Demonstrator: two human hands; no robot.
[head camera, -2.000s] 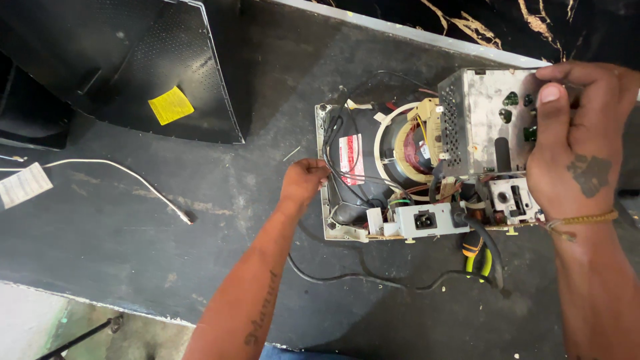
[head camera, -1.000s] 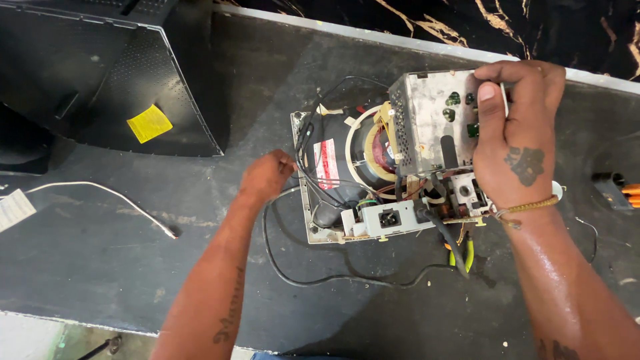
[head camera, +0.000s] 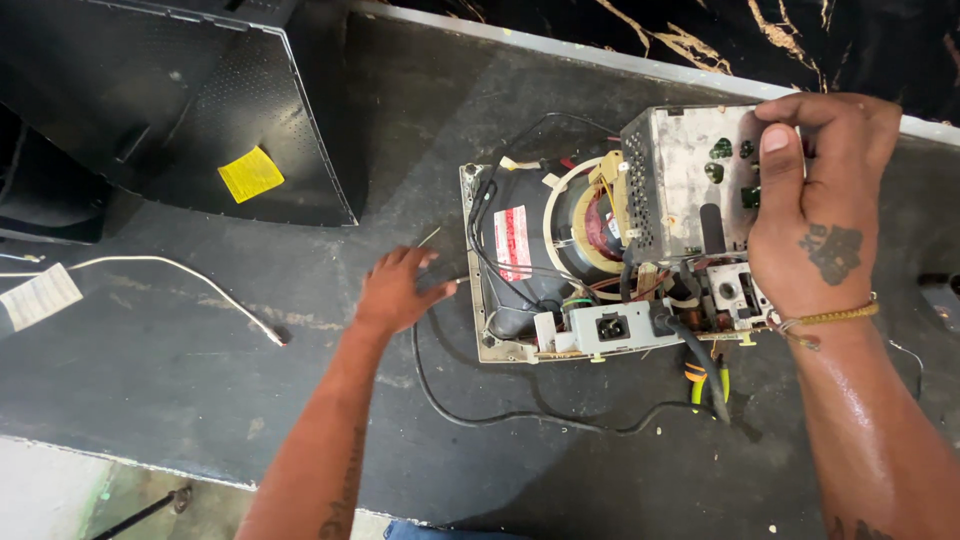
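Observation:
An opened CRT monitor (head camera: 517, 180) lies on the dark bench, its picture tube and deflection coil (head camera: 600, 225) bare. My right hand (head camera: 817, 202) grips the perforated metal shield (head camera: 675, 157) over its neck end, thumb on top. My left hand (head camera: 397, 289) is just left of the front bezel (head camera: 476, 262), fingers apart, with the thumb near the bezel edge; nothing shows in it. A grey power-socket plate (head camera: 612, 328) is at the monitor's near side. A black cable (head camera: 517, 415) loops on the bench from beside my left hand toward the socket side.
A black plastic housing (head camera: 225, 97) with a yellow label (head camera: 251, 174) stands at upper left. A white cable (head camera: 187, 279) with a paper tag (head camera: 41, 296) lies at left. Yellow-green handles (head camera: 699, 390) of a tool stick out below the monitor. The bench's near edge (head camera: 135, 461) runs across lower left.
My left hand has moved away from the monitor's bezel edge, and its fingers have spread. My right hand has stayed on the metal shield.

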